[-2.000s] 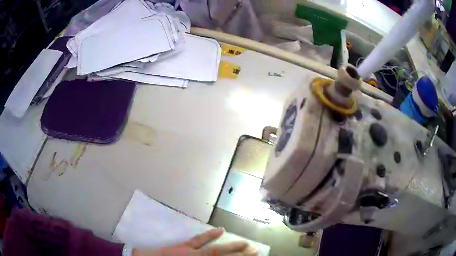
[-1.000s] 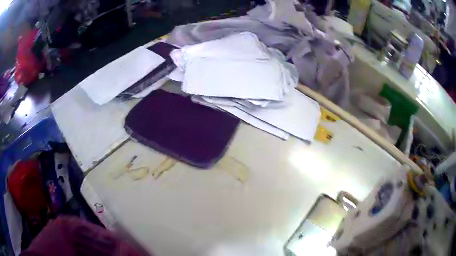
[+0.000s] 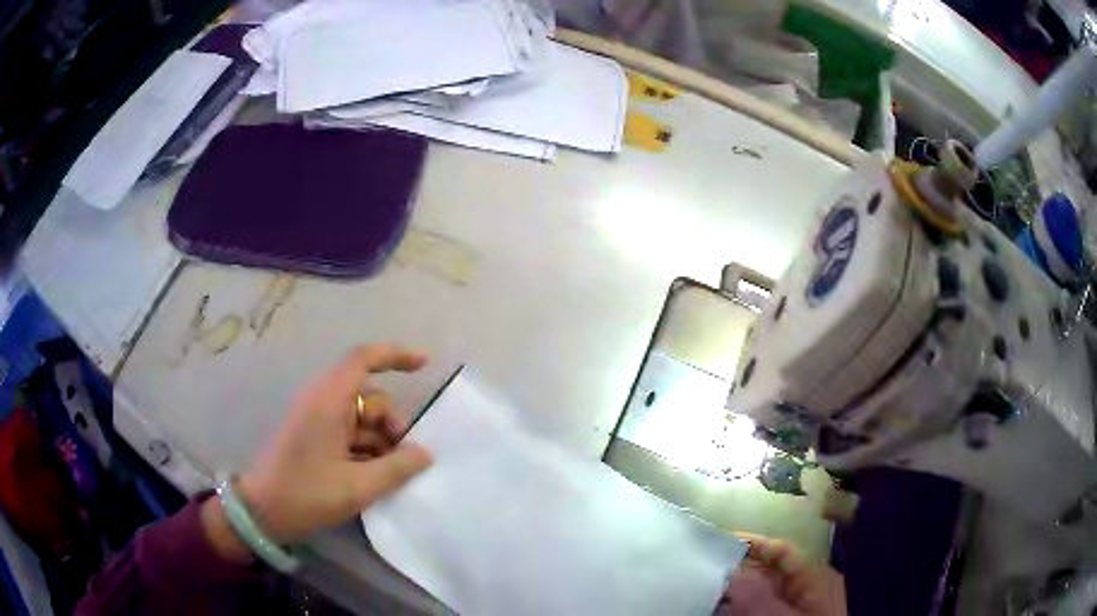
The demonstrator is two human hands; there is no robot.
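Note:
A white-backed panel with a thin dark edge lies at the front edge of the table, left of the machine head. My left hand, with a ring and a pale bracelet, is at its left edge, fingers curled and apart; whether it grips the panel is unclear. My right hand is at the panel's right corner, partly cut off by the bottom edge, with its fingertips on the corner. The cream sewing machine head stands over the shiny needle plate at right.
A purple stack lies at left. White pieces are fanned at the far edge, with a narrow white piece beside them. A purple panel lies right of the needle area. A blue-topped spool stands behind the machine.
The view has swung back from the left side of the table to the machine. Both hands are now in view at the white panel; one second ago only a sleeve showed.

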